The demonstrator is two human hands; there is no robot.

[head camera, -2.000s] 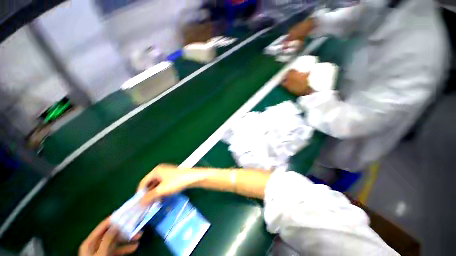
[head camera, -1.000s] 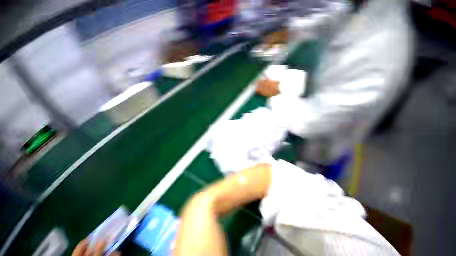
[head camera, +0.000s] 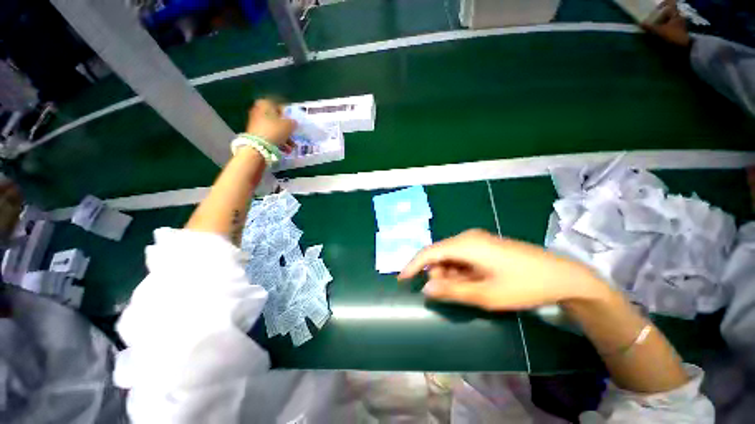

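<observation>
My left hand (head camera: 270,124), blurred, is over the belt at the left ends of two long white boxes (head camera: 359,114). Its fingers are on a pale paper set (head camera: 311,131) lying against the boxes; the exact grip is blurred. My right hand (head camera: 488,269) is empty, fingers curled and apart, above the bench just right of the blue cards (head camera: 402,205). The cards lie in two adjoining parts, bright blue at the back and paler in front. A loose heap of small printed leaflets (head camera: 286,269) lies left of them, beside my left forearm.
A big heap of white folded papers (head camera: 641,236) lies at right. A pale metal rail (head camera: 447,175) separates bench and green belt. A slanting grey post (head camera: 153,74) stands left of my left hand. Small white boxes (head camera: 68,263) are at far left. Other people's sleeves show at both sides.
The view has swung left. My left hand has moved from the near bench edge to the boxes on the belt. My right hand is now beside the blue cards. The leaflet heap has come into view.
</observation>
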